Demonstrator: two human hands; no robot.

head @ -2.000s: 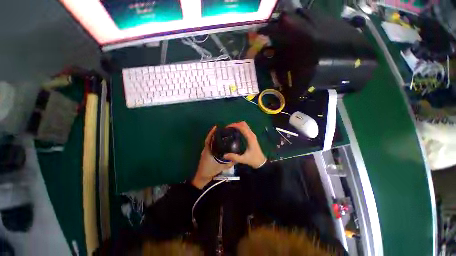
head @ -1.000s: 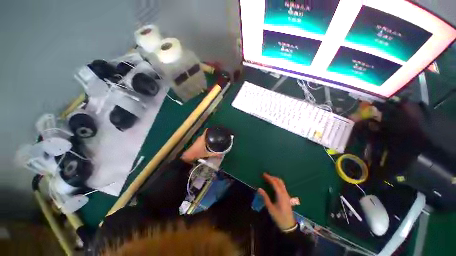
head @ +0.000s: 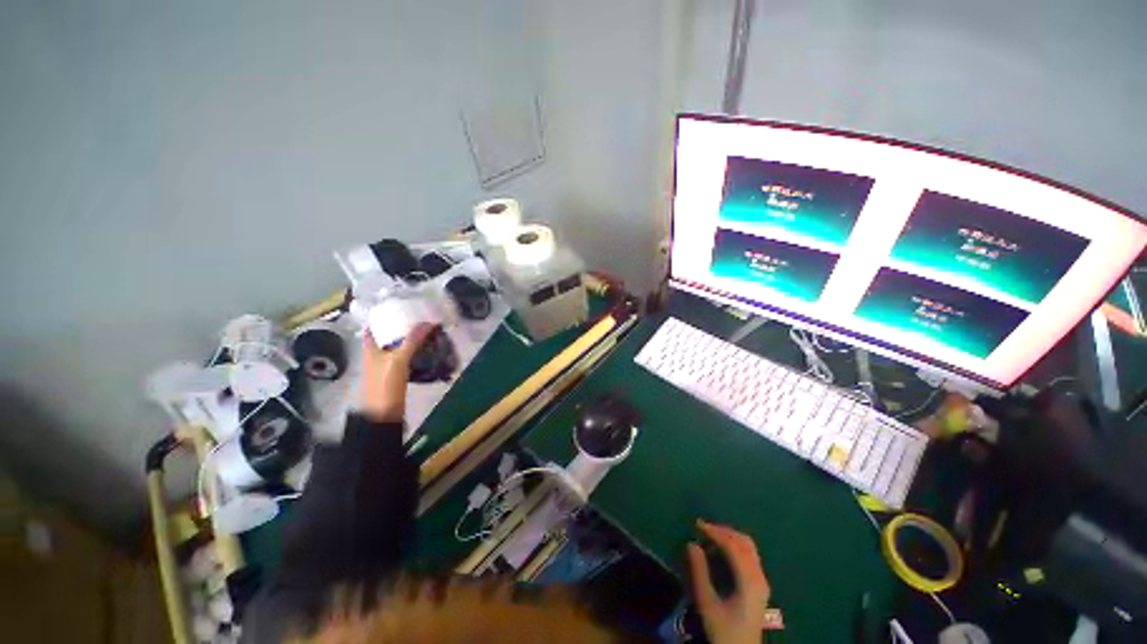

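A security camera with a glossy black ball head (head: 605, 429) and white body stands at the green mat's front left edge, touched by neither hand. Its white lead hangs at the left. My left hand (head: 387, 367) reaches over the left-hand surface, with fingers and thumb around the white part of another camera (head: 405, 315); this spot is blurred. My right hand (head: 732, 581) is low over the mat's front edge, fingers curled. A dark shape shows between its thumb and fingers; I cannot tell whether it is a held object.
More black-and-white cameras (head: 273, 434) lie on the left surface. A yellow edge tube (head: 522, 393) separates it from the mat. A grey box (head: 546, 292) with white rolls stands behind. The monitor (head: 891, 252), keyboard (head: 782, 405) and yellow tape roll (head: 922, 552) are at the right.
The view has turned left. My left hand has let go of the black-headed camera, left standing on the mat, and moved to the cameras at the left. My right hand's fingers have curled.
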